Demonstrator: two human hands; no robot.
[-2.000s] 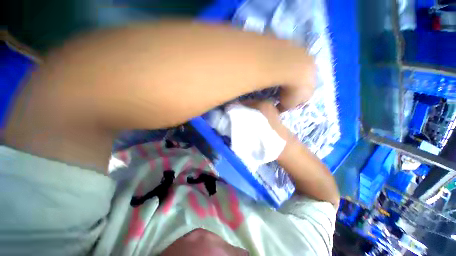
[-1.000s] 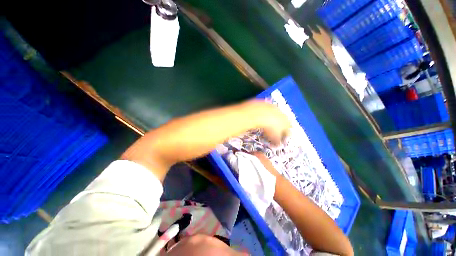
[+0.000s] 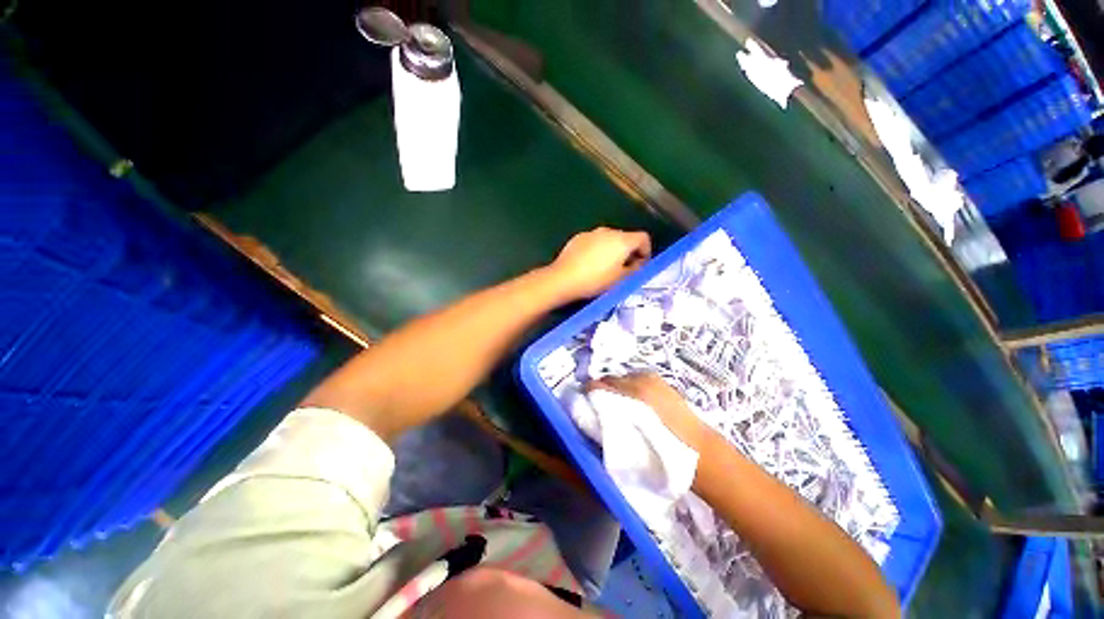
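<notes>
The blue tote [image 3: 805, 308] lies tilted across the bench edge. White adapters [image 3: 805, 351] line its far side in a row, and thin pale cords [image 3: 757, 393] lie tangled in the middle. My right hand [image 3: 636, 393] is inside the tote's near left part, with the white cloth [image 3: 648, 453] gripped in it and hanging below. Its fingertips are partly hidden, and I cannot tell whether it also holds an adapter. My left hand [image 3: 605, 260] is beside the tote's upper left rim, fingers curled; its grip is hidden.
A white bottle [image 3: 426, 127] with an open metallic lid stands on the green bench [image 3: 327, 230]. Stacked blue totes [image 3: 133, 339] are at the left. White scraps [image 3: 769, 73] lie across the bench at the upper right, with more blue totes [image 3: 969, 85] beyond.
My left hand has moved from over the adapters to outside the tote's rim. My right hand stays inside with the cloth. The view has shifted since the earlier frames.
</notes>
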